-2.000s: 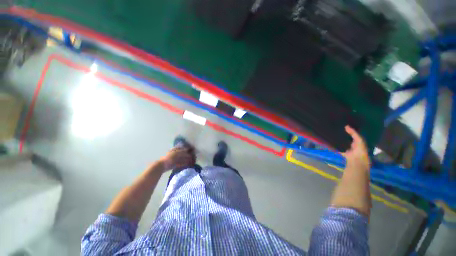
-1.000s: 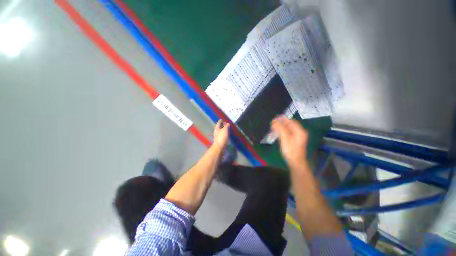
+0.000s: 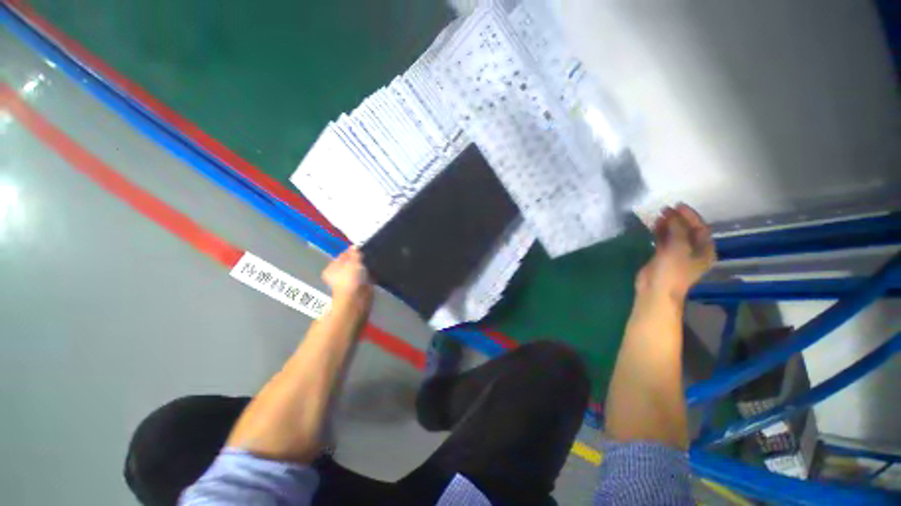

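Observation:
White PCB panels [image 3: 370, 148] stand in a close row on a green-matted shelf. More white panels with small dark holes [image 3: 538, 148] lie slanted behind and to the right. A flat black panel [image 3: 440, 232], possibly a board holder, lies between them, with white sheets under its lower right edge. My left hand [image 3: 348, 280] is at the black panel's left corner by the shelf edge, its fingers closed on that corner. My right hand [image 3: 680, 242] is raised right of the white panels with fingers curled; whether it holds anything cannot be told.
The shelf has a red and blue front edge [image 3: 198, 148]. Blue frame bars [image 3: 790, 287] cross at the right, with dark racked items [image 3: 776, 405] beyond them. A grey-white surface [image 3: 731, 109] is at the upper right. Below are my bent knees and a red floor line with a white label [image 3: 280, 285].
The view has shifted and come closer to the white panels. My left hand has come onto the black panel's corner. My right hand has moved right, away from the black panel's lower edge.

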